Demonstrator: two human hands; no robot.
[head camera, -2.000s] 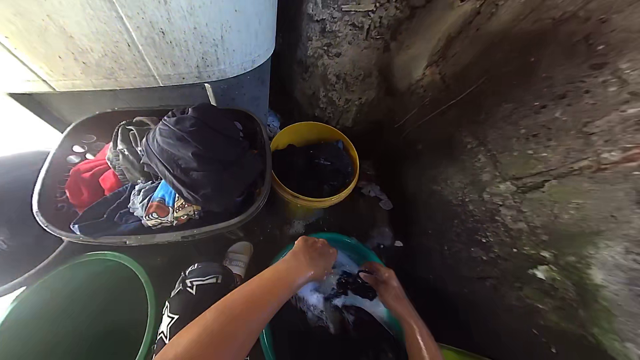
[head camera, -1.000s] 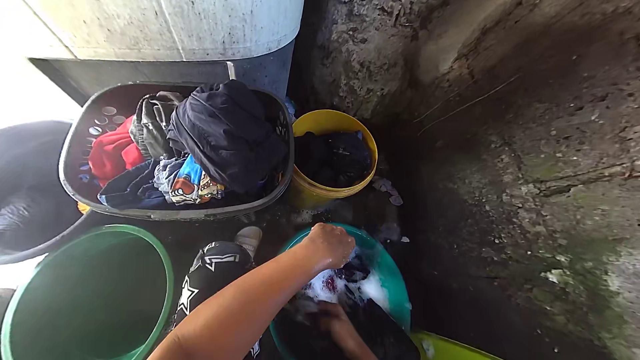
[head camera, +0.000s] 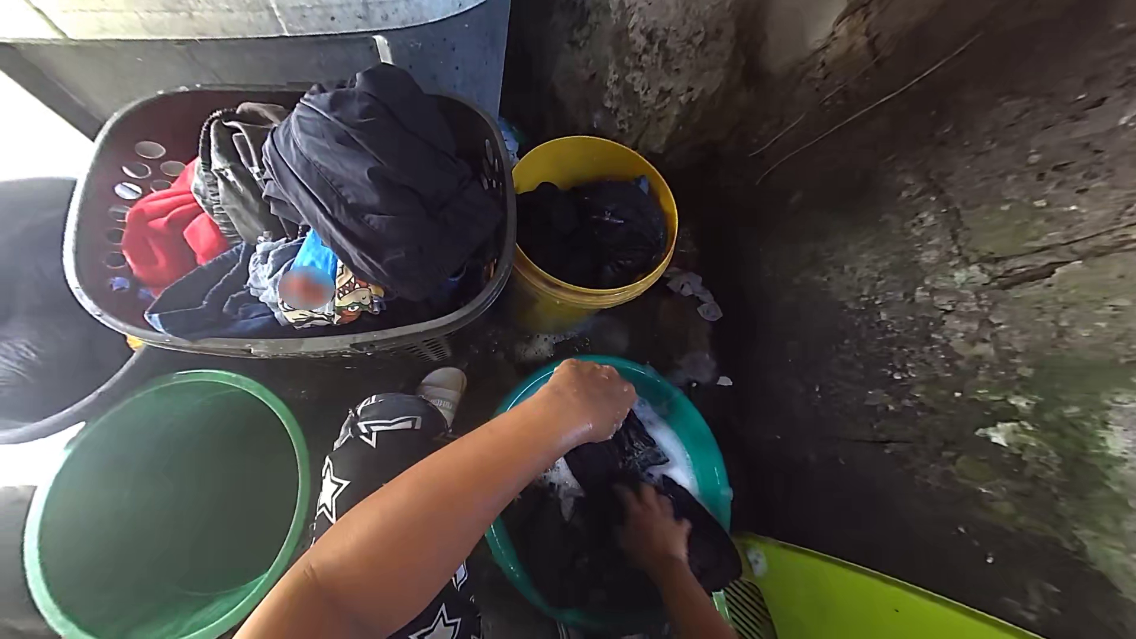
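A teal plastic basin (head camera: 715, 461) holds dark wet clothing (head camera: 568, 550) and white suds (head camera: 664, 444). Over the basin's far part, my left hand (head camera: 590, 399) is closed on a bunched part of the dark cloth. Lower and to the right, my right hand (head camera: 652, 525) lies on the same cloth with its fingers spread. One edge of the cloth reaches the basin's right rim. The palm of my right hand is hidden.
A laundry basket (head camera: 293, 344) heaped with clothes stands at the upper left, beside a yellow bucket (head camera: 657, 266) of dark clothes. A green tub (head camera: 169, 497) stands at the lower left, a lime-green plastic object (head camera: 852, 590) at the lower right. A rough wall (head camera: 976, 266) rises on the right.
Two seconds ago both hands were at the suds, and my right hand was near the basin's right rim. It is now lower in the basin, on the dark cloth, which has spread toward the right rim.
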